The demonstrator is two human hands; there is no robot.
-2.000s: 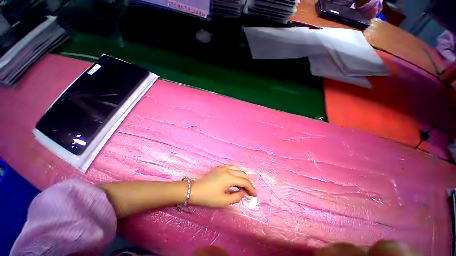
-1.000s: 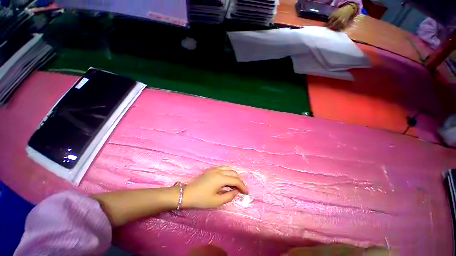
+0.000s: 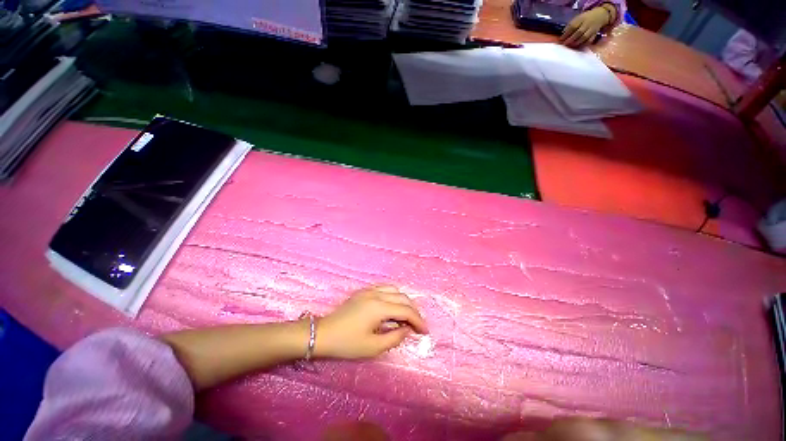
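My left hand (image 3: 371,323) rests palm down on the pink bench (image 3: 414,224), with its fingers curled and a bracelet at the wrist. A small bright pale spot (image 3: 422,345) lies at its fingertips; I cannot tell whether it is a film scrap or glare, or whether the fingers pinch it. Blurred skin-coloured shapes (image 3: 603,430) are cut off by the bottom edge; they may be my right hand, but its state is hidden. A black tablet (image 3: 142,202) with a small white label lies at the left on white sheets (image 3: 177,237).
Layered stacks stand at the far left (image 3: 39,112) and far side (image 3: 435,19). A green mat (image 3: 388,159) runs behind the bench. Loose white sheets (image 3: 560,86) lie across it and an orange surface (image 3: 603,172). Another person's hand (image 3: 589,26) touches a dark tablet beyond. A dark edge shows at right.
The view has shifted, moving the scene slightly left. My left hand keeps its place on the bench. The blurred shapes along the bottom edge have changed outline. Another person's hand has come into view at the far tablet.
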